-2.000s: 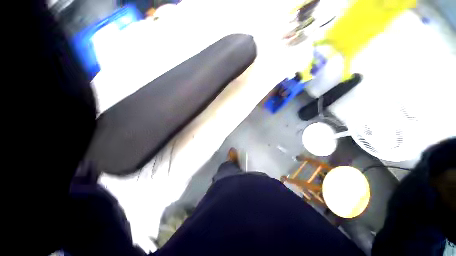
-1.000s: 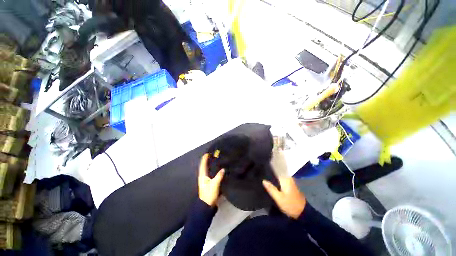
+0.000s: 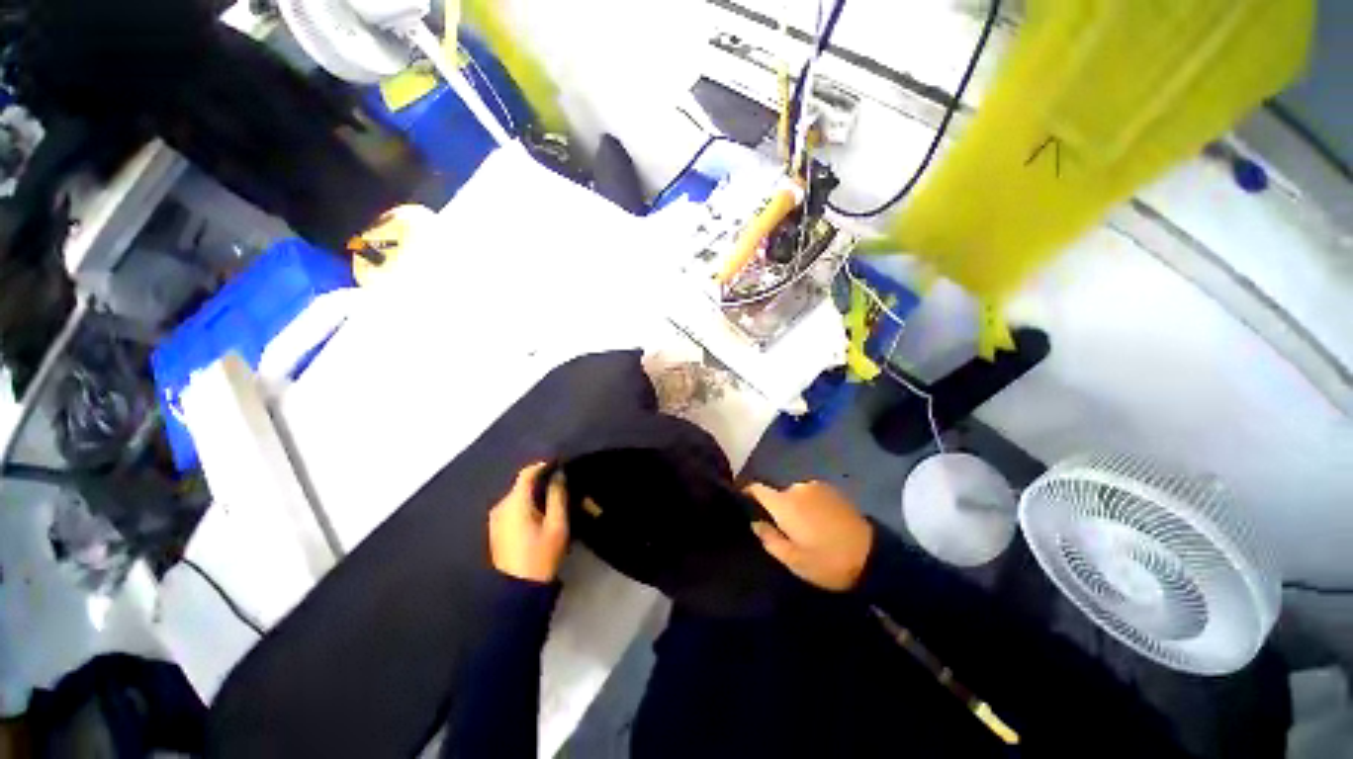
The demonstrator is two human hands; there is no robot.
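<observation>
A black cloth item with a small yellowish mark (image 3: 653, 519) is held at the near right end of the dark padded pressing board (image 3: 430, 549). Its shape looks like a cap or folded garment; I cannot tell which. My left hand (image 3: 528, 525) grips its left edge, with the thumb on top. My right hand (image 3: 812, 534) grips its right edge. The fingers under the cloth are hidden.
An iron with an orange handle (image 3: 760, 234) rests on a metal tray beyond the board, with cords around it. A blue bin (image 3: 245, 319) stands at the left. A white fan (image 3: 1150, 564) and round-based stand are at right. Yellow cloth (image 3: 1091, 134) hangs upper right.
The view has swung from the bare board to both hands on the black item. Since one second ago, the item has turned and lies nearer my body, still held at both sides.
</observation>
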